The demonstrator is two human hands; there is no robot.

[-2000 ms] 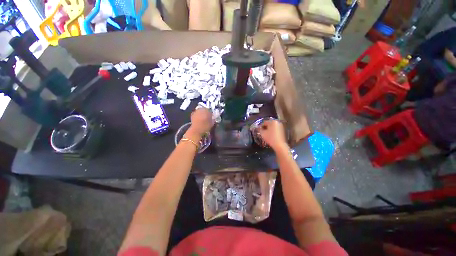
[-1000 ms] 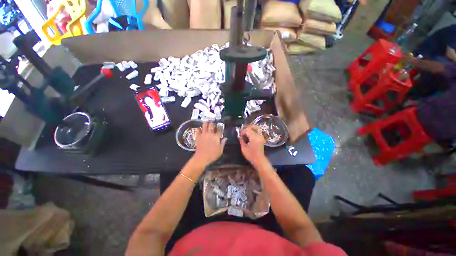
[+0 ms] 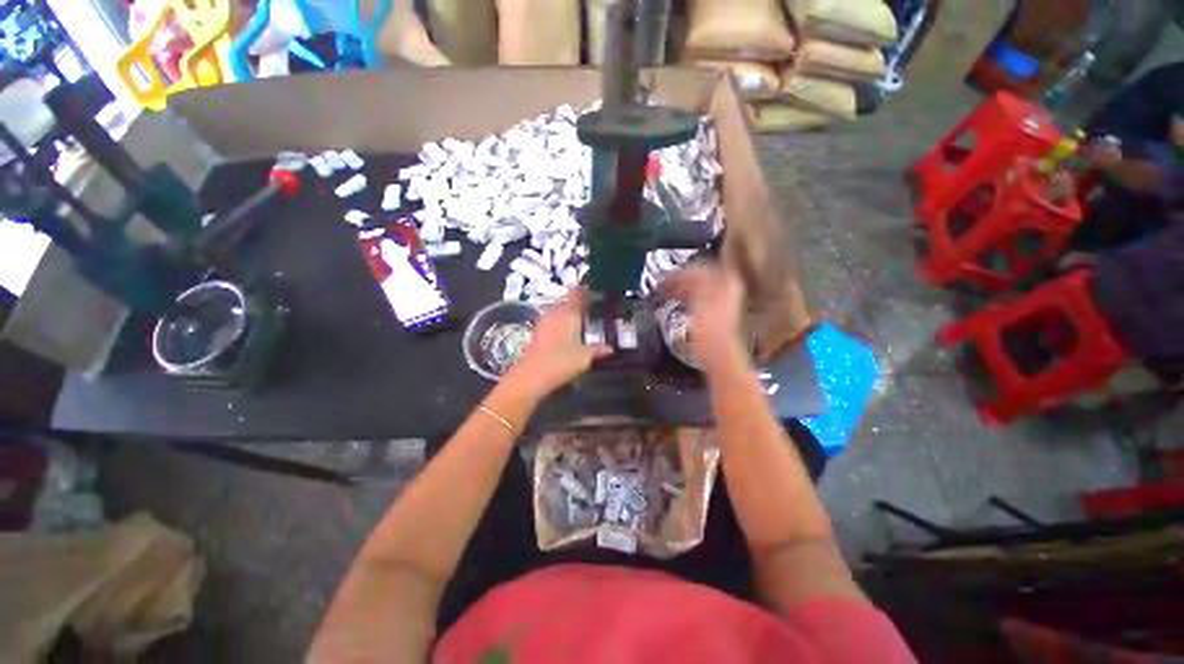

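A green hand press (image 3: 616, 253) stands in front of me. Small white pieces (image 3: 610, 335) sit at its base. My left hand (image 3: 560, 346) is at the left side of the base, fingers near these pieces; whether it grips one is unclear. My right hand (image 3: 710, 311) is blurred, raised over the right parts bowl (image 3: 675, 332) and partly covering it; I cannot tell if it holds anything. The left parts bowl (image 3: 499, 340) holds tiny metal parts. A large heap of white plastic pieces (image 3: 500, 188) lies behind the press.
An open carton (image 3: 695, 499) with greyish pieces is at my lap. A smartphone (image 3: 405, 275) lies left of the heap. A second press (image 3: 162, 208) with a red-knobbed lever and a spare bowl (image 3: 200, 331) are at left. Red stools (image 3: 1039, 344) and a seated person are at right.
My left hand has moved from the left bowl to the press base. My right hand has moved right and away from the base. White pieces now show at the base.
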